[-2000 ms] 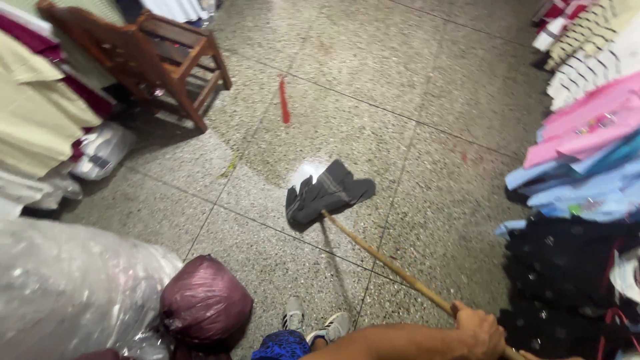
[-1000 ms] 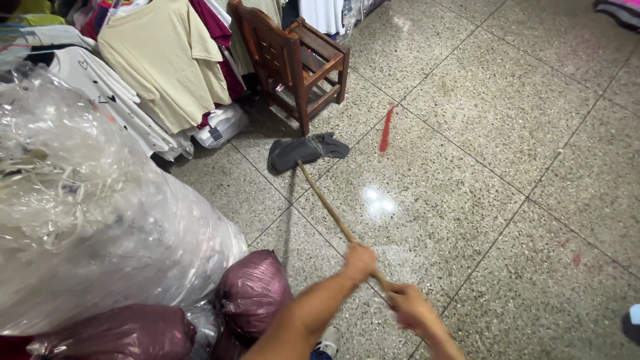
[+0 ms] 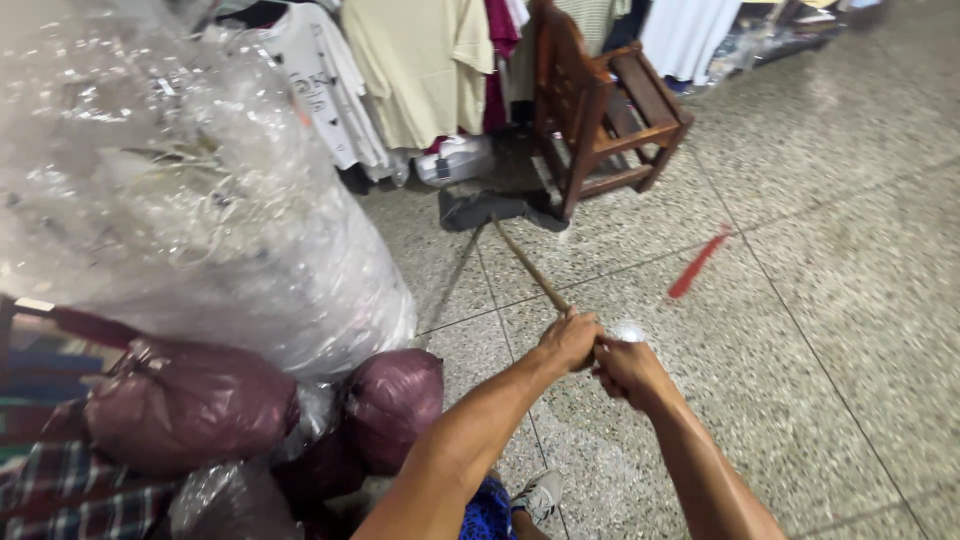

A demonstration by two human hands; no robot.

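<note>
My left hand [image 3: 572, 339] is closed around a wooden mop stick [image 3: 529, 265]. Right beside it, nearly touching, my right hand [image 3: 628, 369] grips the stick's near end. At the far end of the stick, a dark grey cloth [image 3: 480, 210] lies on the speckled floor, its right end against the front leg of a wooden chair [image 3: 581, 112]. A red mark [image 3: 699, 264] shows on the floor to the right of the stick.
A large clear plastic bundle [image 3: 352, 300] stands at the left, with maroon plastic bags [image 3: 395, 409] below it. Hanging shirts [image 3: 420, 67] and a plastic-wrapped package [image 3: 455, 160] are behind the cloth. My shoe [image 3: 538, 495] is at the bottom.
The cloth has moved across the floor to the wooden chair's leg. Two seconds ago only one hand showed on the stick; now both do. The view has swung left.
</note>
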